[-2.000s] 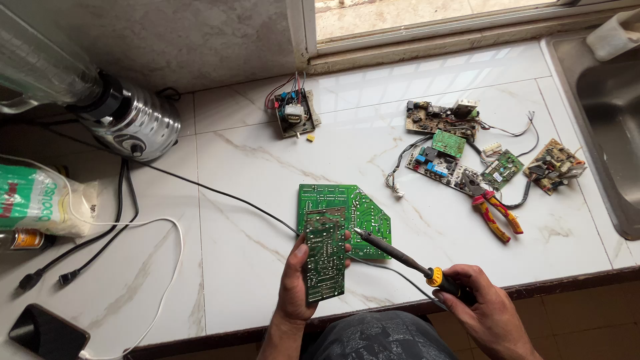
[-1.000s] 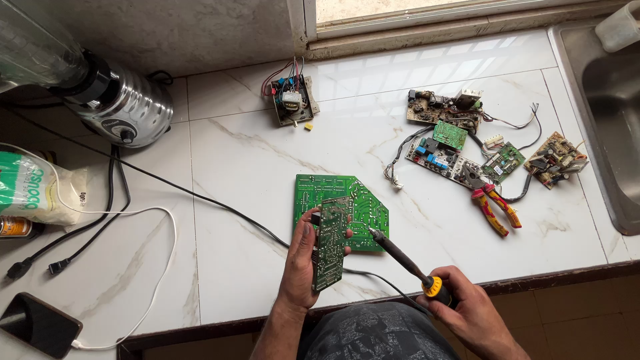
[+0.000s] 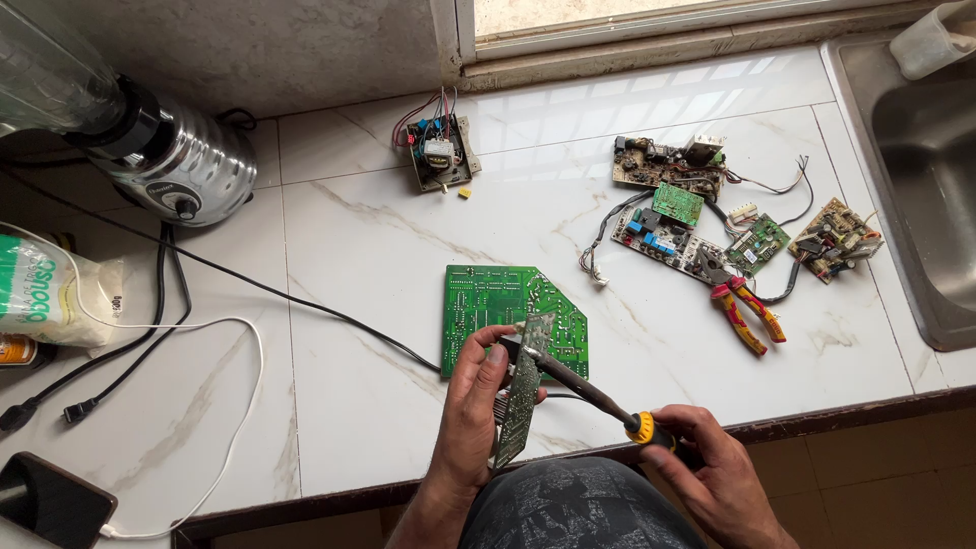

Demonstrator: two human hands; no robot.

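Observation:
A narrow green printed circuit board (image 3: 523, 404) is held nearly on edge in my left hand (image 3: 474, 412), its soldered side turned to the right. Fingers of that hand also touch a black component on the board's far side. My right hand (image 3: 709, 465) grips the black and yellow handle of a soldering iron (image 3: 595, 395), whose tip meets the upper part of the board. Behind them a larger green circuit board (image 3: 488, 305) with one cut corner lies flat on the white tiled counter (image 3: 366, 427), partly hidden by the held board and my left hand.
Several circuit boards (image 3: 667, 244) with wires lie at the right beside red and yellow pliers (image 3: 743, 305), near a sink (image 3: 926, 198). A transformer module (image 3: 442, 156) is at the back. Left are a blender (image 3: 183, 168), a plastic bag (image 3: 53, 297), cables (image 3: 164, 305) and a phone (image 3: 53, 499).
My left hand has turned the narrow board from facing up to nearly on edge. The iron's tip, apart from that board one second ago, now touches it.

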